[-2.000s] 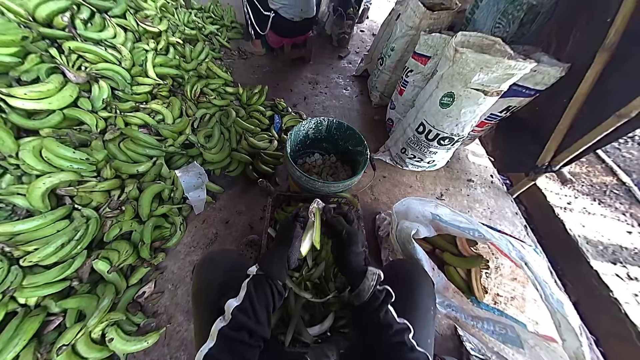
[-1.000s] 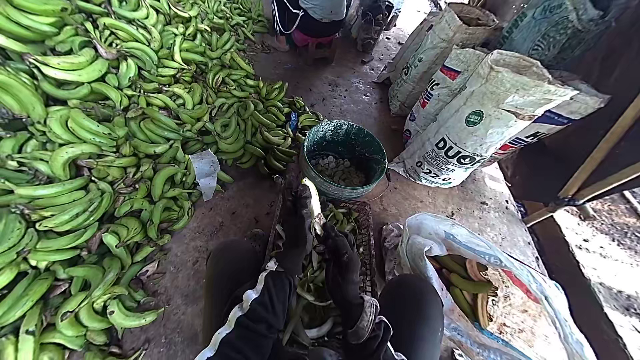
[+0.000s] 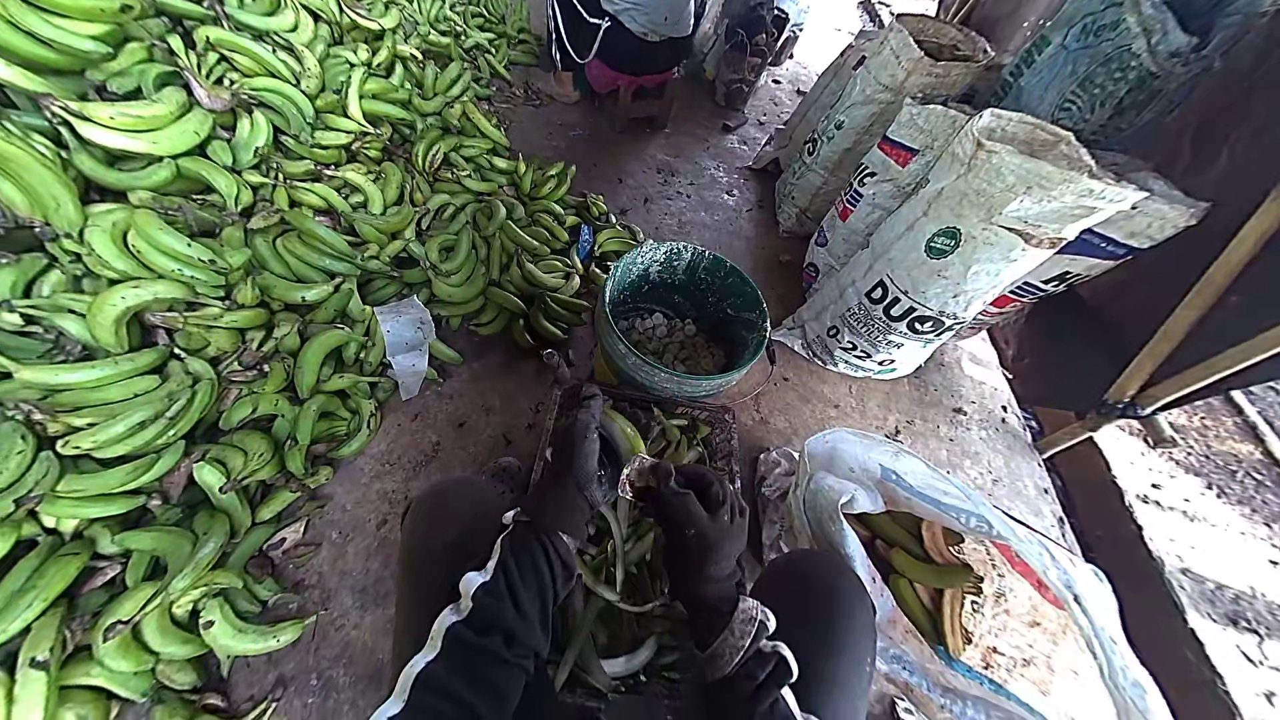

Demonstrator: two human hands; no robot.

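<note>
My left hand, in a dark glove, is closed around a green plantain above a crate. Close on its right, my gloved right hand pinches a small pale and brown object against the plantain's near end; whether it is a blade or a piece of fruit I cannot tell. Green and pale peels fill the crate between my knees. Just beyond the crate stands a green bucket with cut pale pieces inside.
A large heap of green plantains covers the left side. Printed woven sacks stand at the back right. An open plastic sack with several plantains lies by my right knee. Another person sits at the back.
Earlier, a pale, partly peeled plantain stood up between my hands; now a green plantain is in my left hand, with my right hand's fingers at its near end.
</note>
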